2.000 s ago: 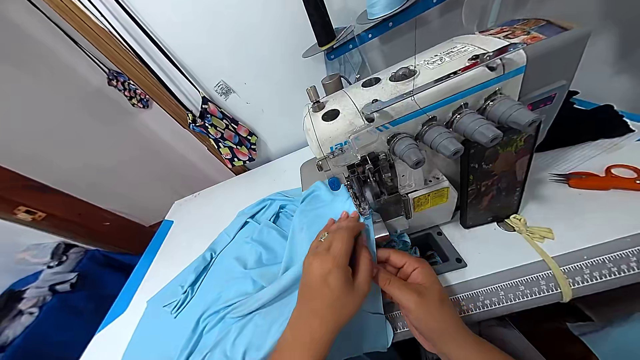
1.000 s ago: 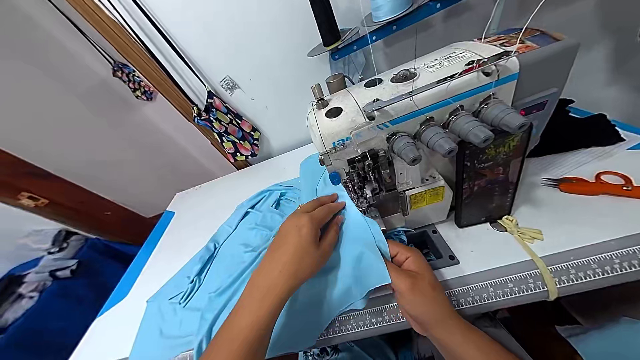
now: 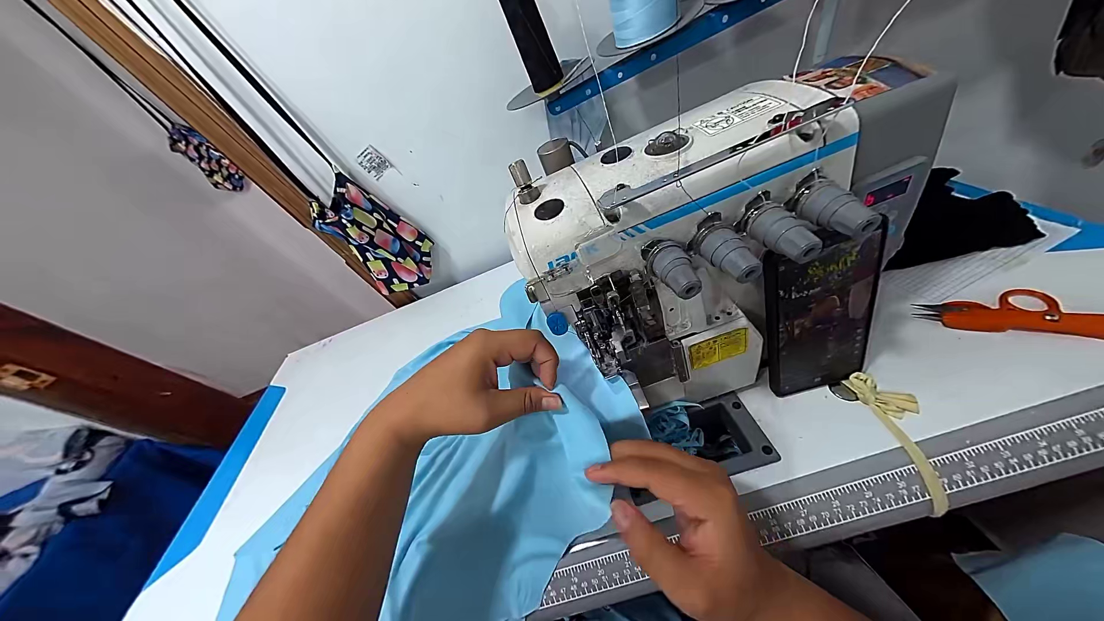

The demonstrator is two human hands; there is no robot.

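Light blue fabric point(image 3: 492, 509) lies over the table's left part and runs up to the needle area of a white Jack overlock sewing machine point(image 3: 690, 198). My left hand point(image 3: 474, 384) pinches a fold of it between thumb and index finger, just left of the presser foot point(image 3: 634, 388). Lower right, at the fabric's right edge, is my right hand point(image 3: 690, 526), thumb and index finger apart; the index fingertip is at the cloth, and whether it grips any is unclear.
A dark phone point(image 3: 824, 310) leans upright against the machine. Orange thread snips point(image 3: 1018, 317) lie at the right, near black cloth point(image 3: 970, 220). Blue scraps point(image 3: 677, 427) sit in the opening beside the foot. A measuring tape point(image 3: 1000, 466) runs along the front edge, with a yellow tie point(image 3: 914, 448) around it.
My left hand has gone from lying on the fabric to pinching a fold of it. My right hand's thumb and index finger have come apart at the cloth's edge.
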